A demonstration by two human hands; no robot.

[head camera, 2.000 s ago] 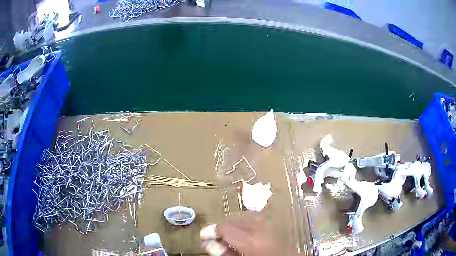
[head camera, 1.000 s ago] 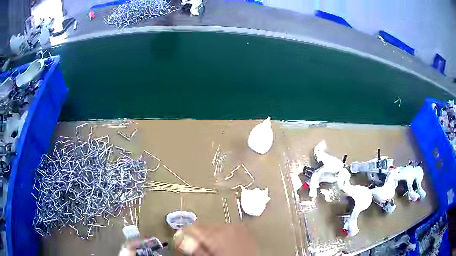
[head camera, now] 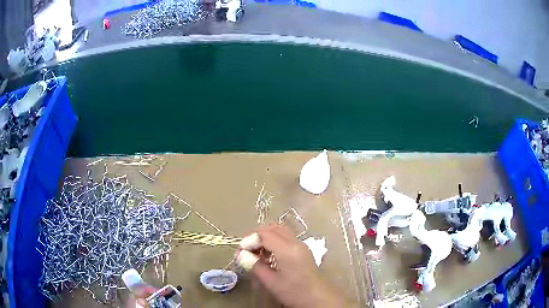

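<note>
My right hand (head camera: 289,261), with white finger cots on thumb and finger, pinches a thin stick (head camera: 229,264) that slants down into a small white oval dish (head camera: 219,280) with greyish contents. My left hand (head camera: 143,293), cut off by the bottom edge, wears a white finger cot and holds a mechanism subassembly (head camera: 167,297), of which a grey metal part and a dark tip show. Behind the dish lies a bundle of yellowish sticks (head camera: 204,239), its right end at my right fingertips. A tangled pile of bent wires (head camera: 102,234) lies at left.
White squeeze bottle (head camera: 315,173) mid-bench, crumpled tissue (head camera: 316,249) partly behind my right hand, larger bent wires (head camera: 295,218). Several white mechanisms (head camera: 434,240) at right. Blue crates at left (head camera: 45,144) and right (head camera: 516,162). Green belt (head camera: 271,102) beyond the bench.
My right hand has moved up and right from the dish's near side, and the stick now tilts towards its fingers. My left hand and the mechanism have shifted slightly left. The view has tilted slightly.
</note>
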